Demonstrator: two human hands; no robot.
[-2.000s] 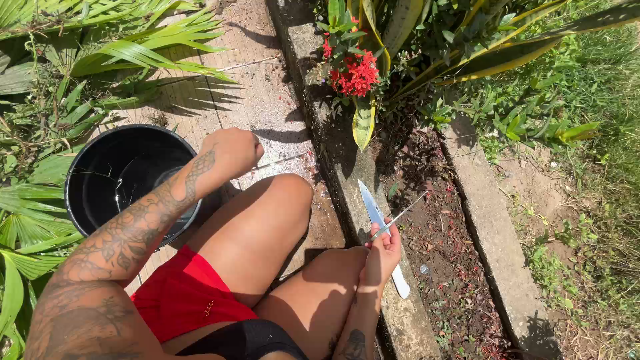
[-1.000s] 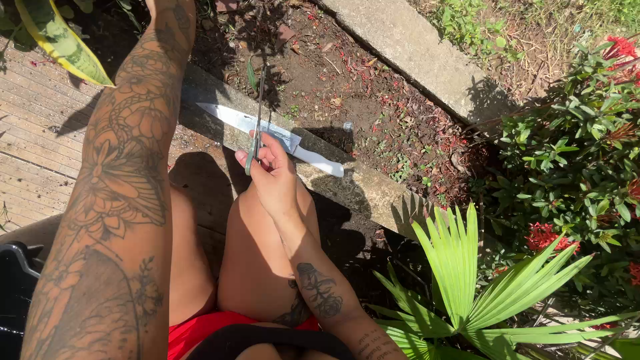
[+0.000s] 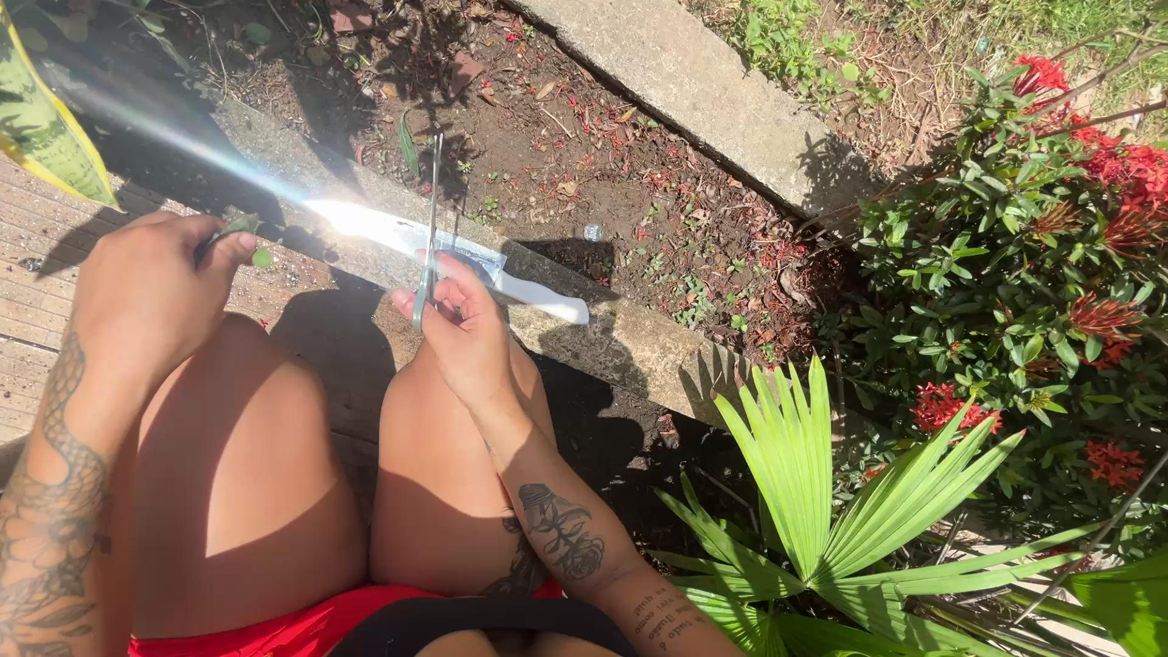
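Small green leaves (image 3: 239, 230) are pinched between the thumb and fingers of my left hand (image 3: 160, 283), above the wooden boards at the left. My right hand (image 3: 461, 324) holds a pair of scissors (image 3: 429, 242) by the handle over my knee, with the thin blades pointing up the view, edge-on. Whether the blades are apart cannot be told. Behind the scissors a large kitchen knife with a white handle (image 3: 546, 299) lies on the concrete curb, its blade glaring in the sun. My right hand overlaps part of the blade.
A soil bed (image 3: 566, 173) with fallen red petals lies beyond the near curb (image 3: 630, 356), bordered by another concrete curb (image 3: 693, 82). A fan-shaped palm leaf (image 3: 812, 511) and a red-flowered bush (image 3: 985, 310) stand at the right. A yellow-edged leaf (image 3: 50, 128) hangs upper left.
My left hand, out of frame at the top one second ago, is back near my knee with green leaves in its fingers. The scissors stay in my right hand. The view turned away from the black bucket.
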